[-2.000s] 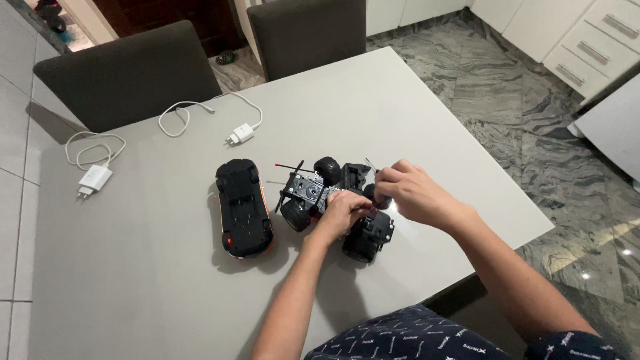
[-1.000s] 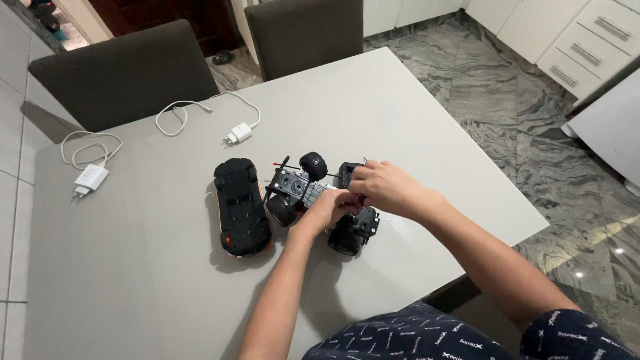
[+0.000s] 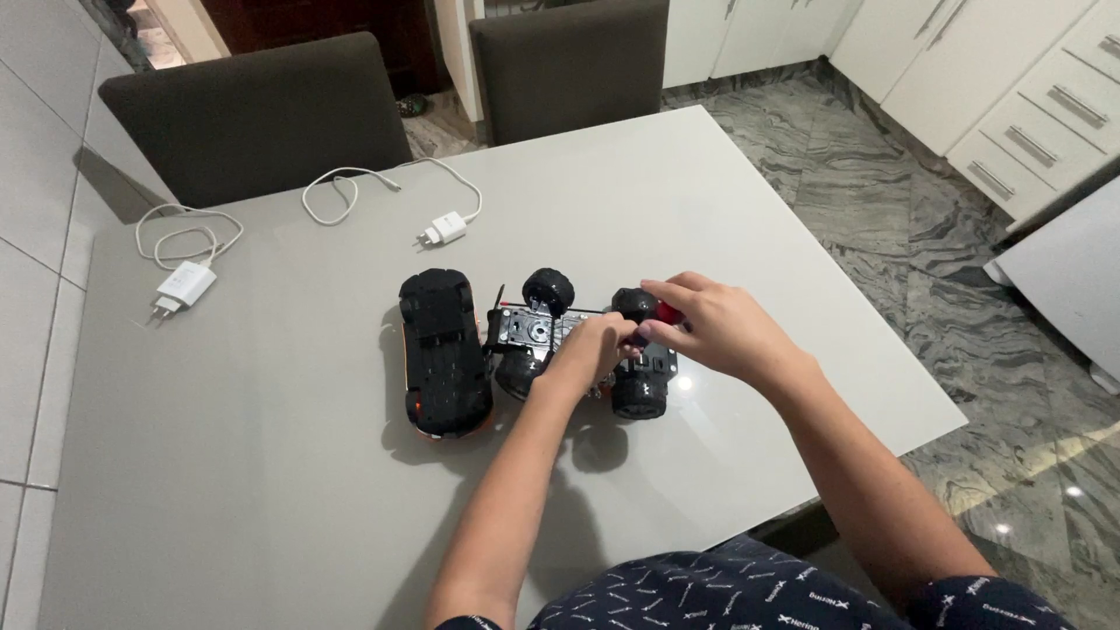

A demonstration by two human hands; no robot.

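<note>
A toy car chassis (image 3: 530,327) with black knobbly wheels lies on the grey table, its metal plate facing up. My left hand (image 3: 591,352) grips the middle of this chassis. Beside the right-hand wheels, my right hand (image 3: 719,331) has its thumb and fingers around a small red object (image 3: 668,312), mostly hidden, perhaps a screwdriver handle; its tip cannot be seen. Close to the left end of the chassis rests a black car body (image 3: 447,350) with orange edges, underside up.
Two white chargers, one at the left (image 3: 186,283) and one near the middle (image 3: 448,227), lie with white cables on the table (image 3: 262,490). Dark chairs (image 3: 262,114) (image 3: 573,70) stand at the far edge. A tiled wall is at the left.
The wheeled chassis has been turned a little, so its right-hand wheels now show more. My right hand has shifted on it, and a red object now shows at its fingers.
</note>
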